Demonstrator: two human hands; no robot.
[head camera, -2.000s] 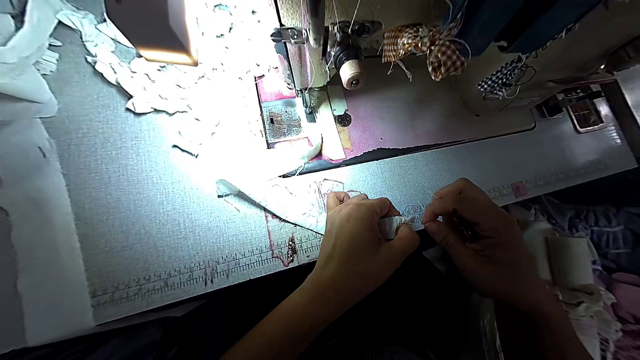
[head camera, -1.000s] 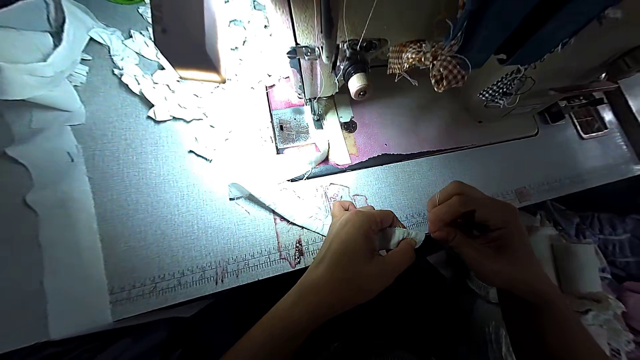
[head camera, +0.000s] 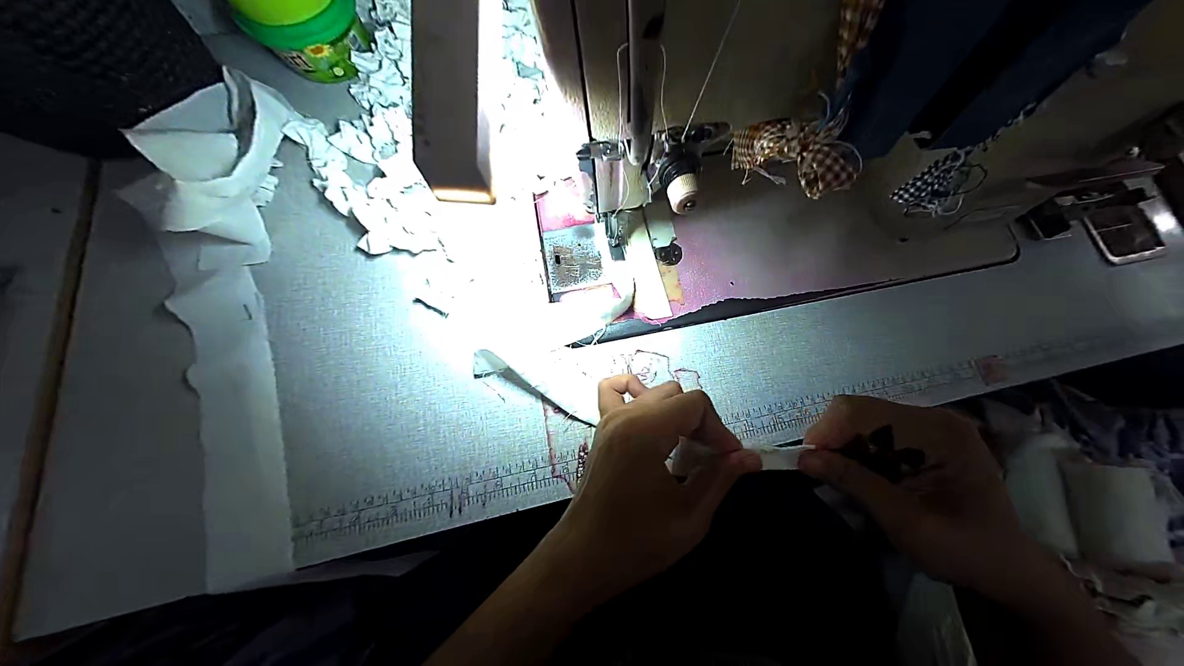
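Note:
My left hand (head camera: 661, 462) pinches a narrow white fabric strip (head camera: 782, 458) between thumb and fingers at the table's front edge. To its right my right hand (head camera: 897, 472) grips the strip's other end between thumb and forefinger, with dark marks on the back of the hand. A short stretch of the strip shows between the two. From my left hand the white fabric runs up and left over the table to a folded end, beside a piece that curves near the presser foot (head camera: 614, 231) of a sewing machine (head camera: 786, 222).
A long white cloth (head camera: 240, 416) lies down the table's left side, near gathered white trim (head camera: 370, 185). A green container (head camera: 305, 37) stands at the top left. Checked fabric bows (head camera: 823, 162) hang on the machine. Rolled white fabric (head camera: 1115, 509) lies at the lower right.
My two hands have moved slightly apart, and more of the strip shows between them than a second ago. The view has shifted, bringing in the green container.

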